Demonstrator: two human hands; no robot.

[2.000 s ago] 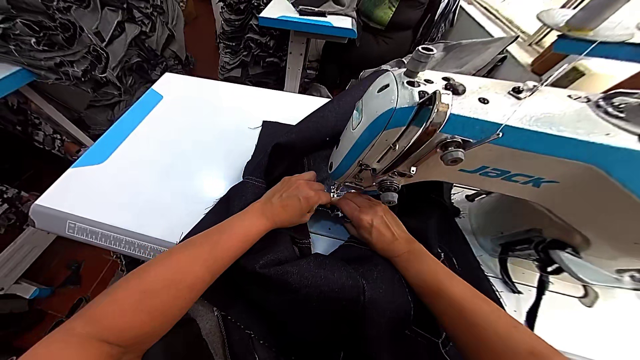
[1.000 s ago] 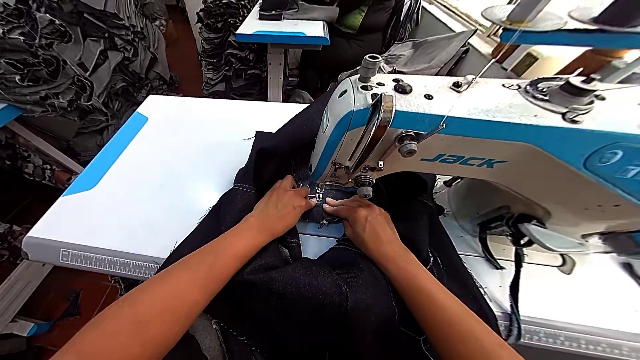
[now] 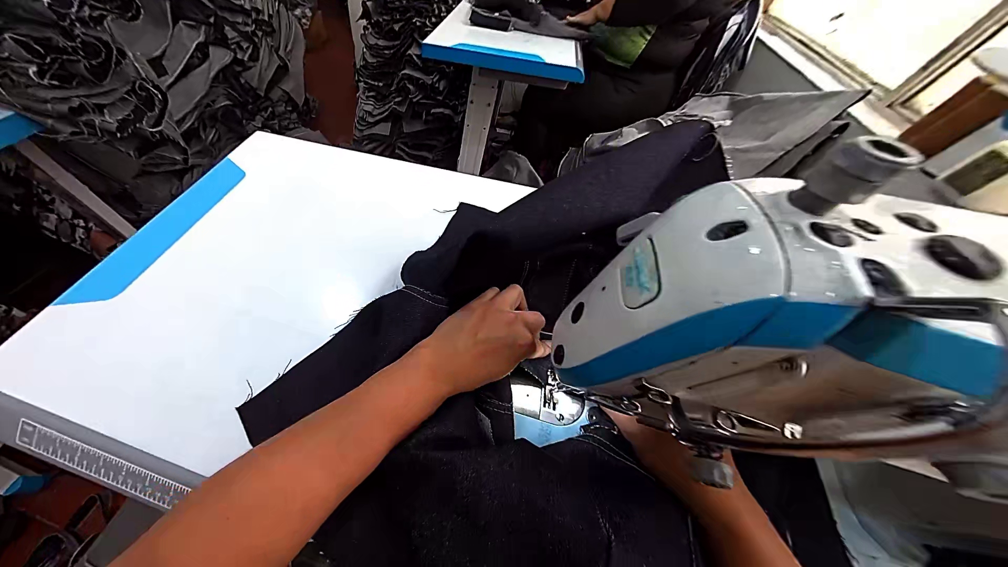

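Dark denim cloth (image 3: 488,480) with frayed edges lies bunched around the needle area of a white and blue Jack sewing machine (image 3: 677,315). My left hand (image 3: 492,339) is closed on a fold of the denim, just left of the machine head and behind the presser foot (image 3: 551,386). Under the machine head, my right hand (image 3: 646,441) is mostly hidden; only its back part and the wrist show, so its fingers cannot be made out. Between the hands the metal needle plate (image 3: 526,396) shows through a gap in the cloth.
The white table (image 3: 315,236) stretches to the left, with a printed ruler (image 3: 98,461) along its front edge. Piles of grey cloth (image 3: 150,87) rise behind. At the back, a person's hand (image 3: 592,13) rests by cloth on another small table (image 3: 504,51).
My left hand has moved from in front of the presser foot to behind it, onto the denim there. My right hand has gone under the machine head. The view has shifted strongly.
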